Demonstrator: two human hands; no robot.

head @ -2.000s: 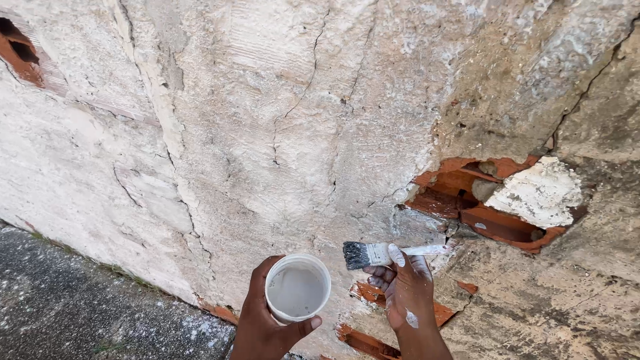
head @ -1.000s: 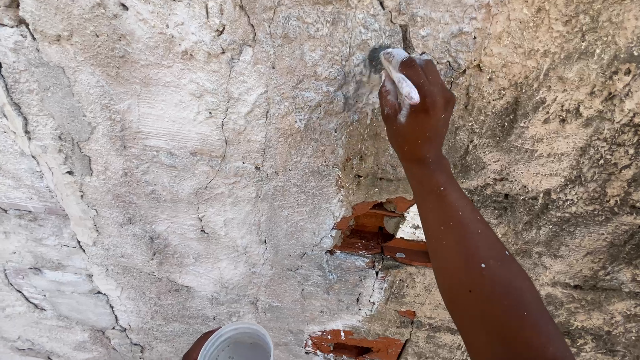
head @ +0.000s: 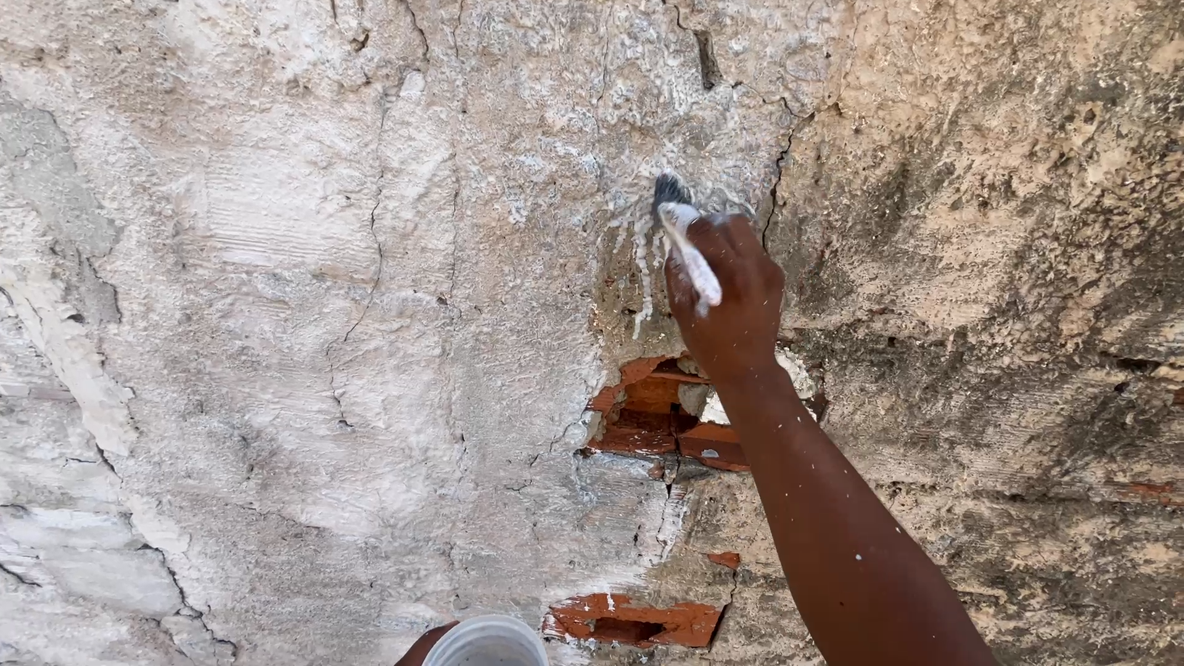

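Observation:
My right hand (head: pixel 731 291) grips the whitish handle of a paintbrush (head: pixel 689 248), its dark bristles touching the rough plastered wall (head: pixel 518 324) in the upper middle of the view. Thin white drips run down the wall just left of and below the bristles. At the bottom edge, my left hand (head: pixel 427 645) holds a white plastic cup (head: pixel 486 642); only part of the hand and the cup's upper part show, and what the cup contains is hard to make out.
Broken plaster exposes hollow red clay brick (head: pixel 647 407) behind my right wrist, and another red brick patch (head: pixel 638 622) lies lower down. Long cracks run through the wall. Its left side is whitish; the right side is bare, tan and dark-stained.
Two seconds ago the brush was beside the cup; my right hand has since raised it to the wall. Since one second ago it has moved lower on the wall, and white drips now show. The view has shifted.

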